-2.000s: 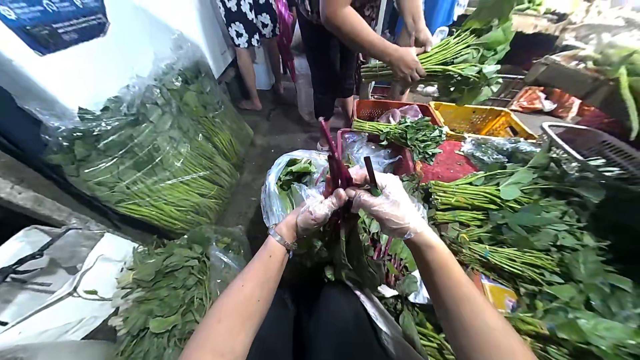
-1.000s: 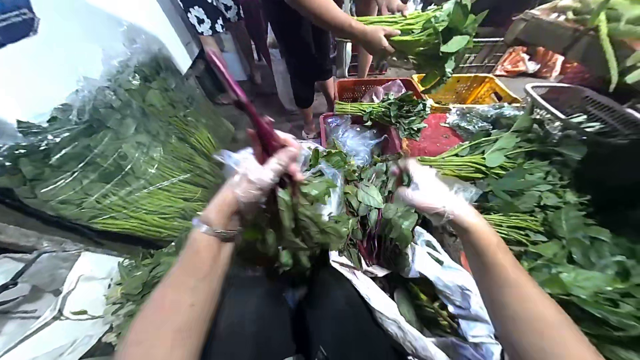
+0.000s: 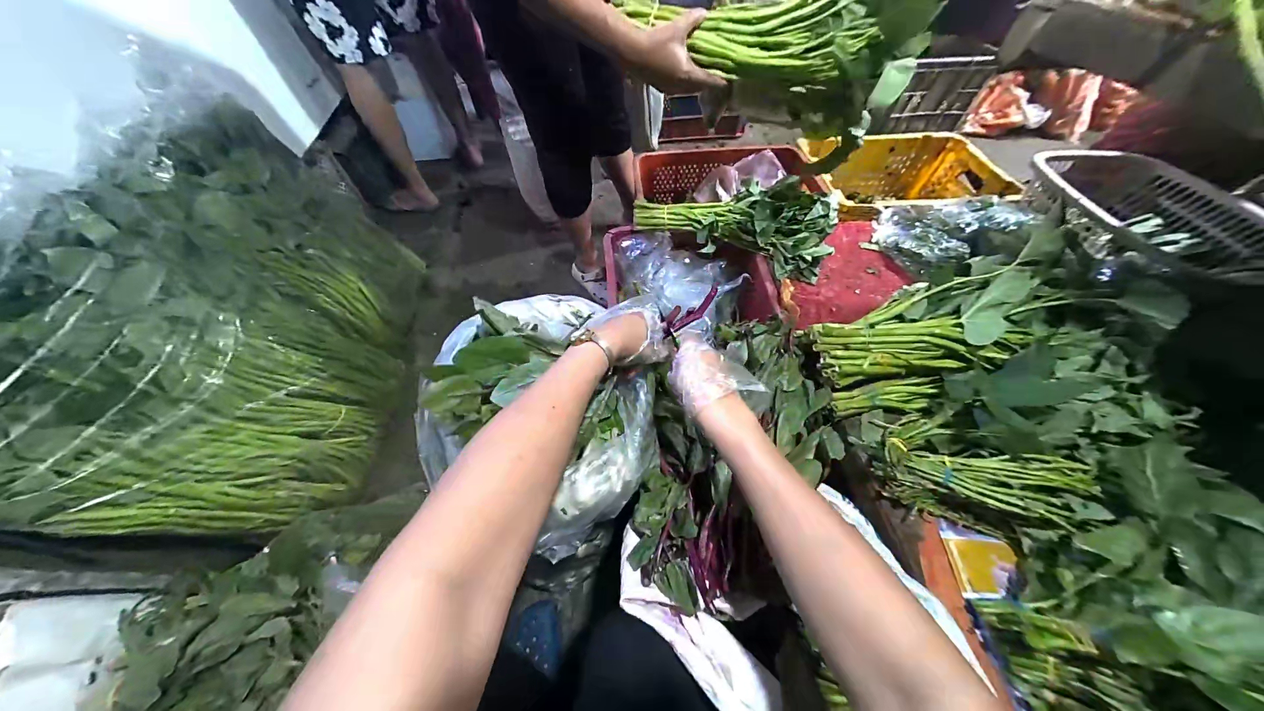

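My left hand (image 3: 635, 331), in a clear plastic glove with a bracelet at the wrist, is closed around purple-red stems (image 3: 691, 312) of leafy greens. Close beside it, my right hand (image 3: 703, 370), gloved too, is at the lower part of the same stems; its fingers are partly hidden. Below the hands lie purple-stemmed leafy greens (image 3: 706, 543) over a white sack (image 3: 657, 602). To the left, a clear plastic bag (image 3: 602, 484) holds green leaves.
Bundled green-stemmed vegetables (image 3: 978, 479) pile up at the right. A large clear bag of greens (image 3: 247, 415) fills the left. Red (image 3: 681, 168) and yellow crates (image 3: 908, 163) stand ahead. A person's hand (image 3: 671, 54) holds a green bunch (image 3: 780, 44) at the top.
My hands, apart one second ago, have come together at the purple stems. The left hand has moved forward with its stems. The view has shifted.
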